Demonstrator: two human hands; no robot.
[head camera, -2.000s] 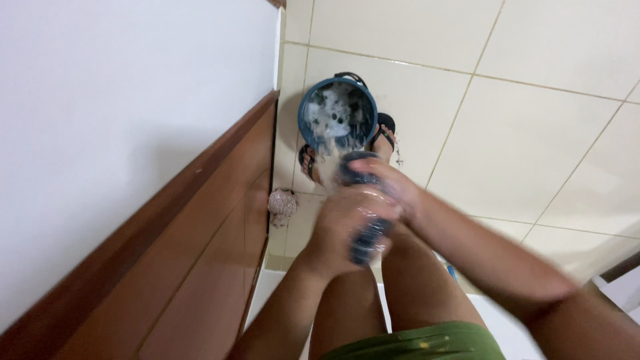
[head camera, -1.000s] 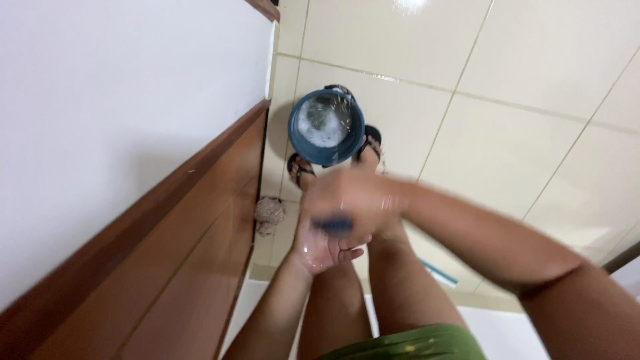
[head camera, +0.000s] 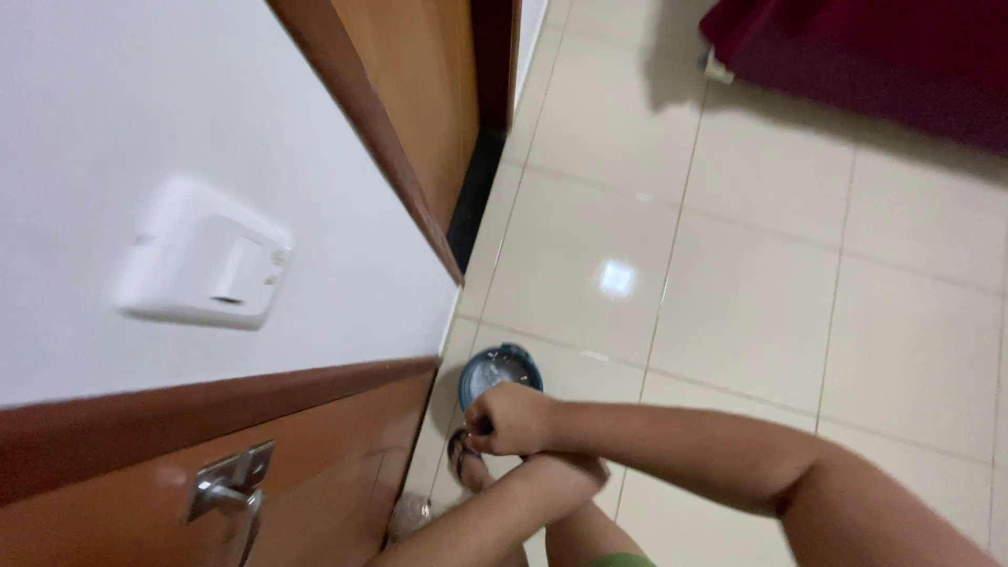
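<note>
A blue bucket (head camera: 464, 384) with whitish, foamy water stands on the tiled floor, partly covered by my right hand (head camera: 510, 417). That hand is over the bucket's near edge, its fingers curled around a dark gap; whether something dark is inside cannot be made out. My left forearm crosses below my right wrist, and my left hand (head camera: 584, 471) is near the right forearm, its fingers mostly hidden. No held object shows there. The dark item seen earlier is not plainly visible.
A brown wooden door (head camera: 331, 457) with a metal handle (head camera: 228, 488) and a white wall with a switch plate (head camera: 213, 256) stand at left. My sandaled foot (head camera: 468, 463) is beside the bucket. A dark red cloth (head camera: 874, 71) hangs at upper right.
My hands were together around a dark item; now my right hand is at the bucket's edge and my left forearm crosses beneath my right arm. The view has swung widely, showing more floor and wall.
</note>
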